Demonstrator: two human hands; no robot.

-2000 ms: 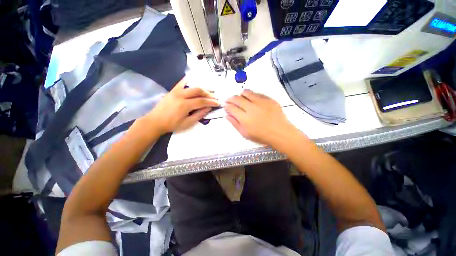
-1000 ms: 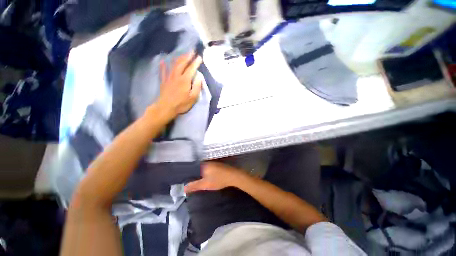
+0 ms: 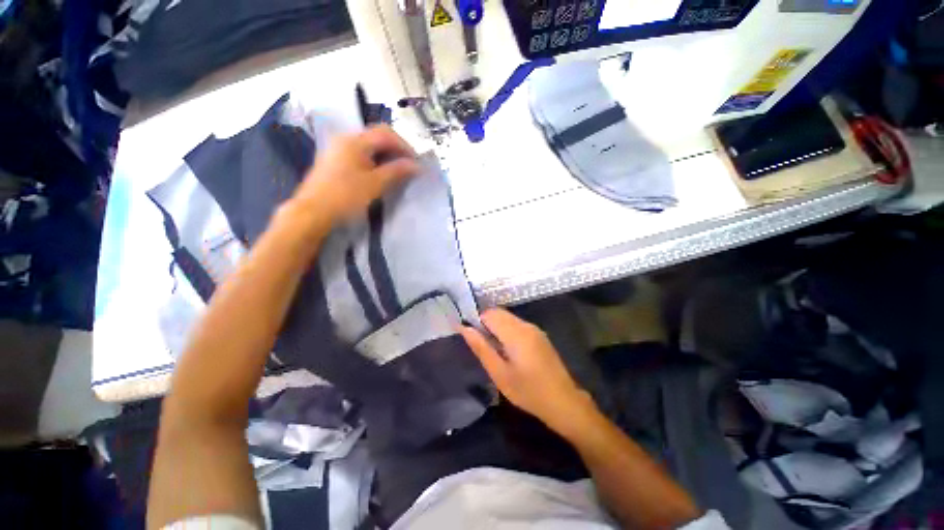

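A pale grey-blue pocket bag (image 3: pixel 419 233) with dark strips lies along the left of the needle, over a dark trouser panel (image 3: pixel 424 388) that hangs over the table's front edge. A pale strip (image 3: pixel 412 329) crosses it near that edge. My left hand (image 3: pixel 357 176) is on the upper part of the cloth, fingers bent; its fingertips are partly hidden. My right hand (image 3: pixel 518 352) holds the cloth's right edge between thumb and fingers, just below the table edge. The presser foot (image 3: pixel 440 129) is just beyond the cloth's upper right corner; contact is unclear.
Stacked pocket pieces (image 3: pixel 606 135) lie right of the needle. A smartphone (image 3: pixel 782 140) on a beige tray and red loops (image 3: pixel 880 150) are at the right end. The white sewing machine (image 3: pixel 673 62) stands behind. Cut-piece piles (image 3: pixel 818 445) lie below right and below left.
The cloth, bunched at the left earlier, now lies lengthwise beside the needle. My right hand has left the needle area for the cloth's edge at the table front. My left hand has moved left.
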